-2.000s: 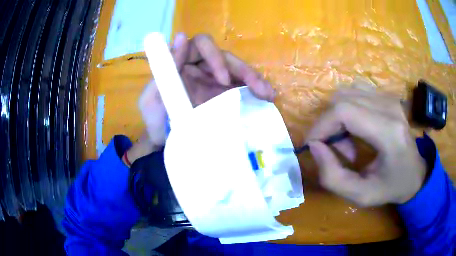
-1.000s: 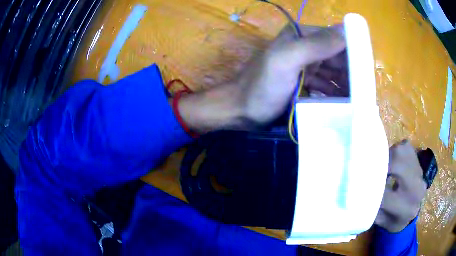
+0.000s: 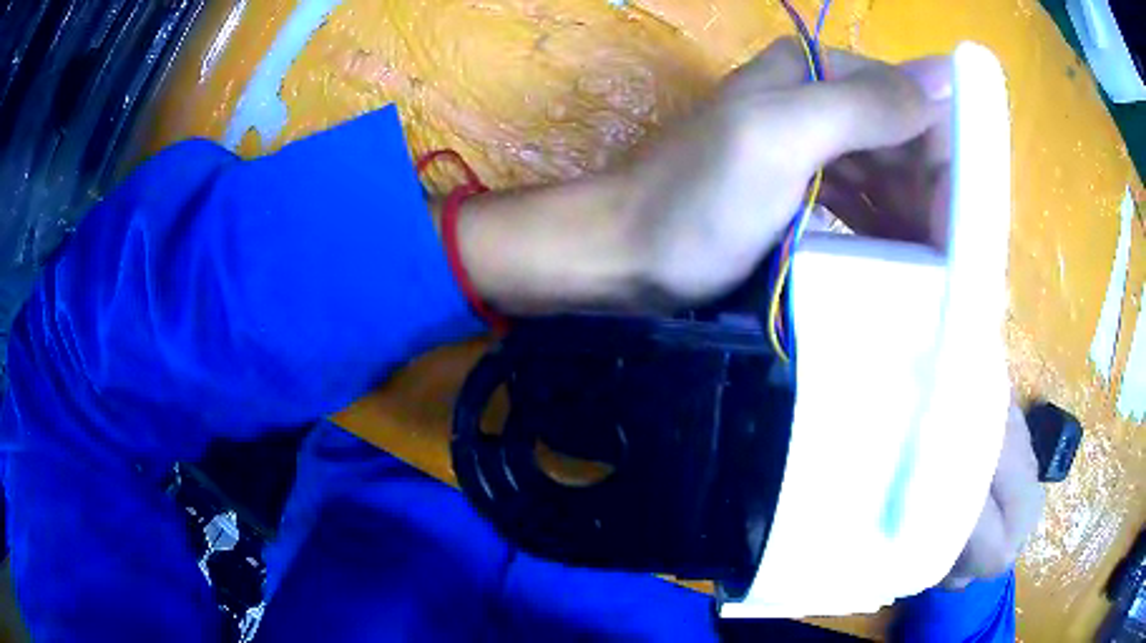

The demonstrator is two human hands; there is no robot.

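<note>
The white camera housing (image 3: 880, 427) is held up over the bench, with its white antenna (image 3: 978, 163) pointing to the top of the view. A black bracket (image 3: 628, 440) with ring openings is joined to its left side. Thin yellow, blue and dark wires (image 3: 782, 295) come out at the joint and run up past my left hand. My left hand (image 3: 742, 176) is around the upper end of the housing, its fingers behind the antenna. My right hand (image 3: 1005, 509) is at the housing's lower right side, mostly hidden behind it. Whether it holds anything else is hidden.
A small black block (image 3: 1053, 442) lies on the orange bench (image 3: 566, 75) at the right. A ribbed dark tray stack (image 3: 76, 101) stands at the upper left. Pale strips (image 3: 1113, 289) are stuck on the bench. Another dark object (image 3: 1127, 590) is at the lower right edge.
The housing has turned, so the black bracket now shows to the left and the antenna points up. My right hand has gone behind the housing; the dark rod no longer shows.
</note>
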